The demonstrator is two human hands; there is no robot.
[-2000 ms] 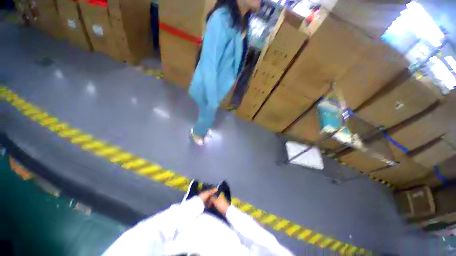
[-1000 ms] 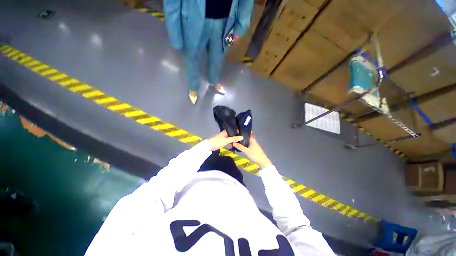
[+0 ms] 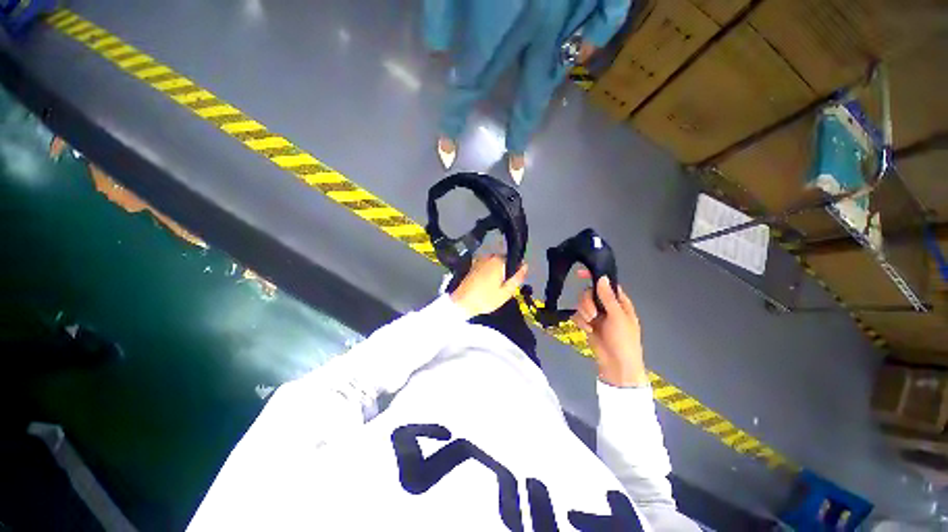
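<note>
My left hand (image 3: 486, 287) holds a black head strap (image 3: 509, 205) in mid-air. The strap forms an open loop wider than the hand, with a small dark piece on its lower left side. My right hand (image 3: 611, 322) holds a second, smaller black strap loop (image 3: 584, 253) with a small pale mark at its top. A dark band hangs between the hands; whether it joins the two loops I cannot tell. The fingertips are partly hidden by the straps.
A person in a blue suit (image 3: 499, 62) stands ahead, holding a small object. A wire trolley (image 3: 884, 272) with a teal package (image 3: 840, 156) and brown cartons (image 3: 717, 62) are at the right. A green-topped bench (image 3: 156, 301) is at the left. Hazard tape (image 3: 239, 127) crosses the grey floor.
The black straps, held close together before, are now spread apart into two loops. My right hand has moved right, away from my left. The person in blue appears farther up in view.
</note>
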